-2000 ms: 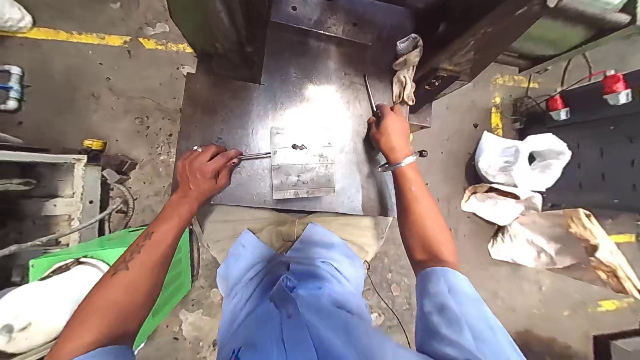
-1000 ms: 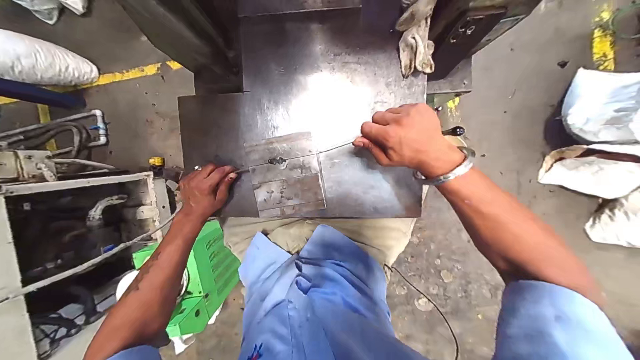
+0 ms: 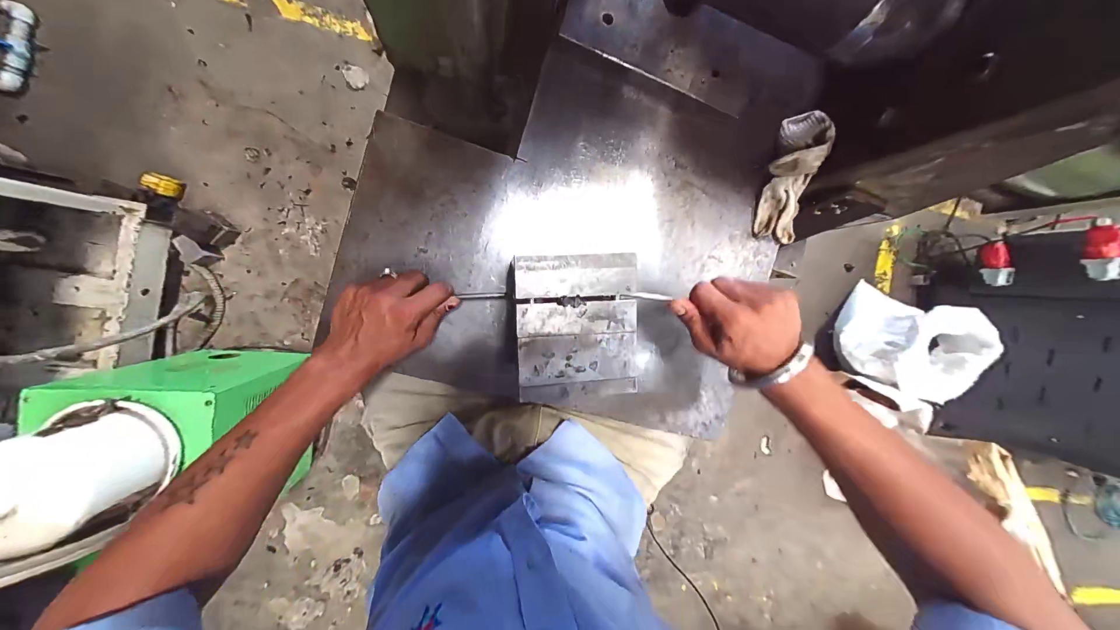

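Note:
A grooved steel block (image 3: 576, 317) lies on a shiny metal plate (image 3: 420, 210) in front of me. Small dark pieces (image 3: 573, 302) sit at the middle of its groove. My left hand (image 3: 381, 319) grips a thin metal rod (image 3: 481, 296) that reaches the block's left side. On the other side, my right hand (image 3: 739, 324) pinches a thin light-coloured rod (image 3: 647, 297) that meets the groove's right end. Whether the two rods are one piece inside the groove cannot be told. A metal bracelet (image 3: 774, 376) is around my right wrist.
A worn work glove (image 3: 792, 175) lies at the plate's right, beside dark machine parts. A green machine housing (image 3: 254, 385) stands at the lower left, near a metal frame with hoses (image 3: 157, 289). White bags (image 3: 914, 341) and red connectors (image 3: 996, 255) are on the right.
Two seconds ago my right hand was on a dark rod near the glove; now it holds a thin rod at the block. One second ago a thin rod ran across the block between my hands.

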